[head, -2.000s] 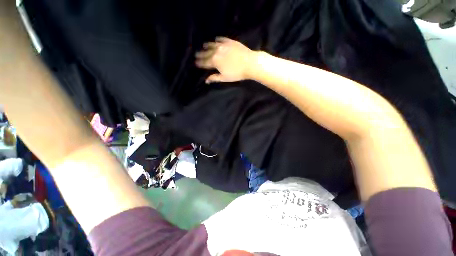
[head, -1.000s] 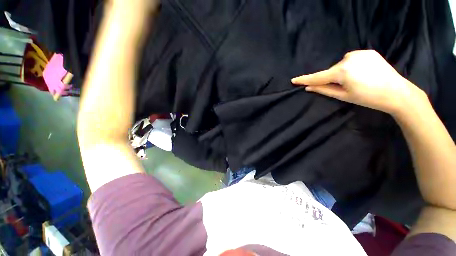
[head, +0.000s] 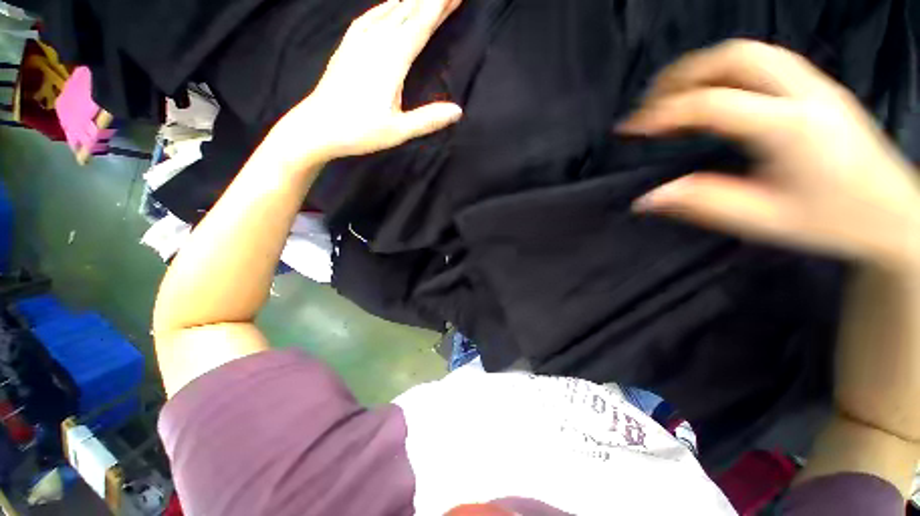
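Note:
A large black garment with folds fills the upper and middle view and hangs over the wearer's lap. My left hand lies flat on the cloth at the upper middle, thumb spread from the fingers, fingertips near the top edge. My right hand is over the garment at the right, blurred, thumb and fingers apart, with nothing seen between them. A raised fold of the cloth lies just left of and below my right hand.
White and black fabric scraps lie below the cloth at the left. A pink piece is at the far left. Blue bins and clutter stand on the green floor at lower left. Dark red cloth shows at lower right.
My left hand has come down into view onto the cloth. My right hand has opened from its pinch on the fold. The view has moved away from the pale machine part at upper right.

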